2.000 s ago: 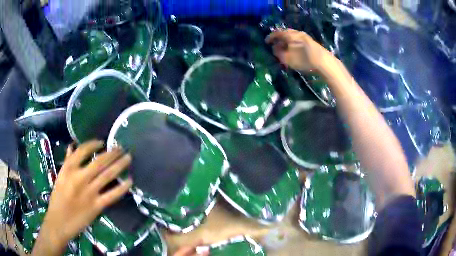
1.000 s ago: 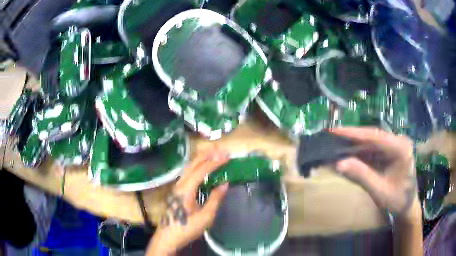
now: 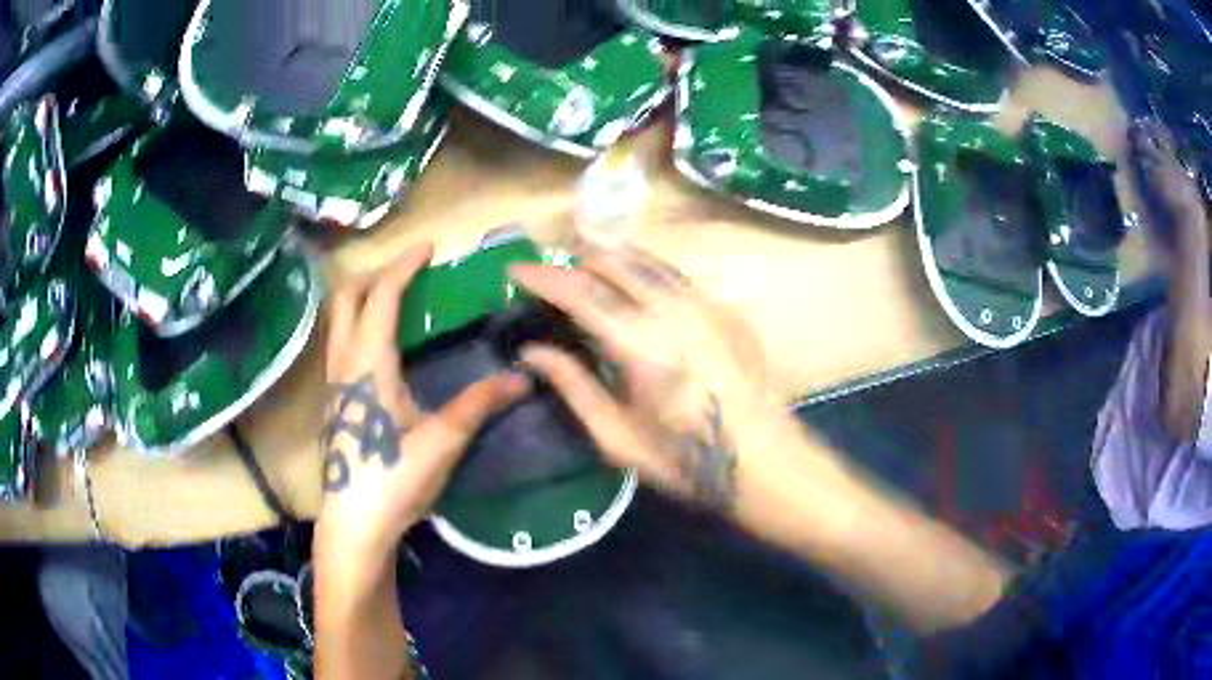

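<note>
A green car-shaped body (image 3: 532, 498) lies at the bench's near edge, its thick green end away from me and its pale rounded rim towards me. My left hand (image 3: 386, 425) holds its left side, thumb over the dark centre. My right hand (image 3: 651, 372) lies over its right side, fingers on the green end and dark centre. Both hands grip the body. A dark part shows partly under the fingertips near the green end; most of it is hidden.
More green bodies (image 3: 811, 126) overlap along the far side and left. Two narrower ones (image 3: 984, 219) lie at right. A pale blurred thing (image 3: 611, 199) stands beyond my hands on tan board (image 3: 718, 286). Another person's arm (image 3: 1183, 292) is at far right. Blue bins show below left.
My right hand has brought the dark piece from the right onto the body, and both hands are now on it. The view has shifted, showing more bench and another person at right.
</note>
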